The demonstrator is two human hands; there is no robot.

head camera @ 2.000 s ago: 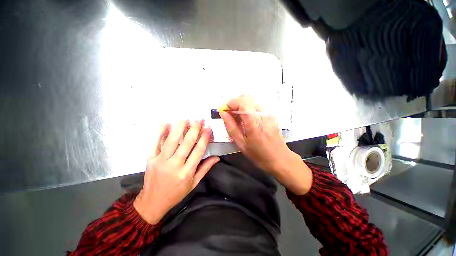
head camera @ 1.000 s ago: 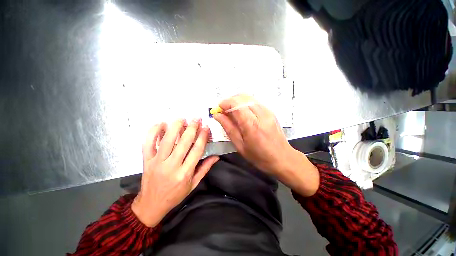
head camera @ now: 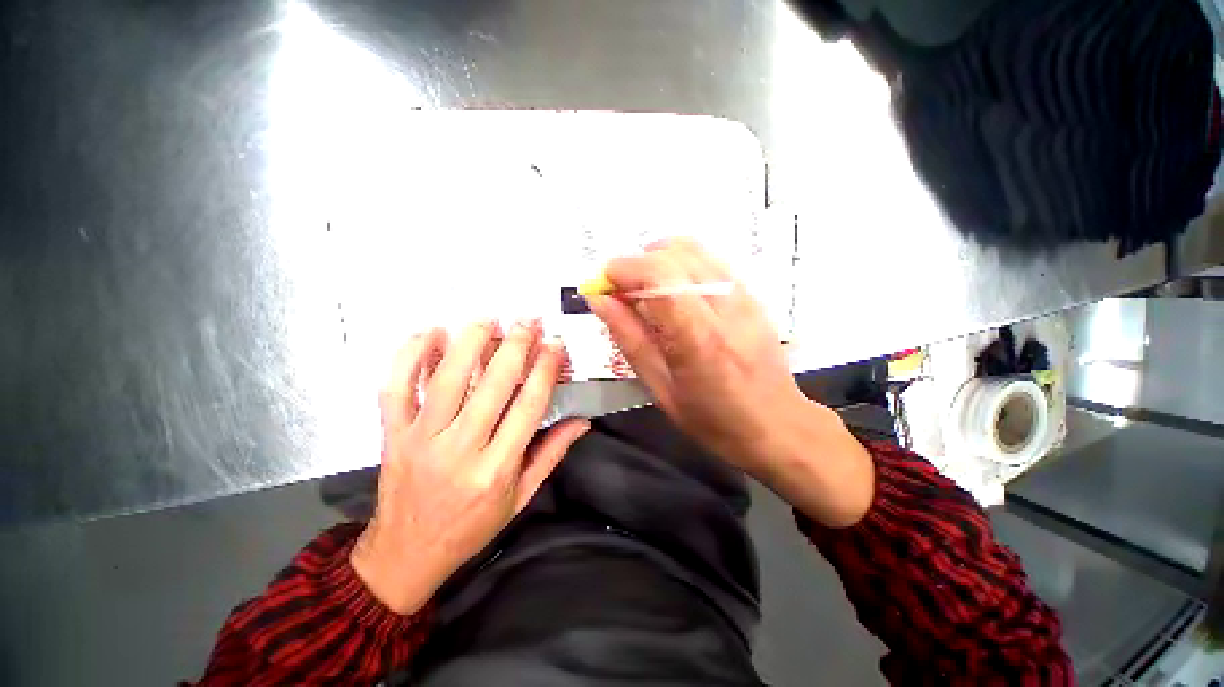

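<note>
The white marking template (head camera: 470,201) lies flat near the front edge of the steel table, partly washed out by glare. Its small window (head camera: 573,301) shows black. My left hand (head camera: 463,443) is bare, with its fingers apart, and rests flat on the template's lower edge, holding nothing. My right hand (head camera: 698,342) holds a thin white marking pen (head camera: 685,289) at the right side of the window. Yellow wrap shows at the fingertips by the pen's tip. Whether the tip touches the black is hidden.
A tall stack of black panels (head camera: 1060,121) stands at the back right of the steel table (head camera: 148,269). A roll of white tape (head camera: 1004,420) lies on a pale bin beyond the table's right front edge. A dark apron is below the edge.
My right hand and pen have moved slightly right, so more of the black window shows. My left hand stays in nearly the same place.
</note>
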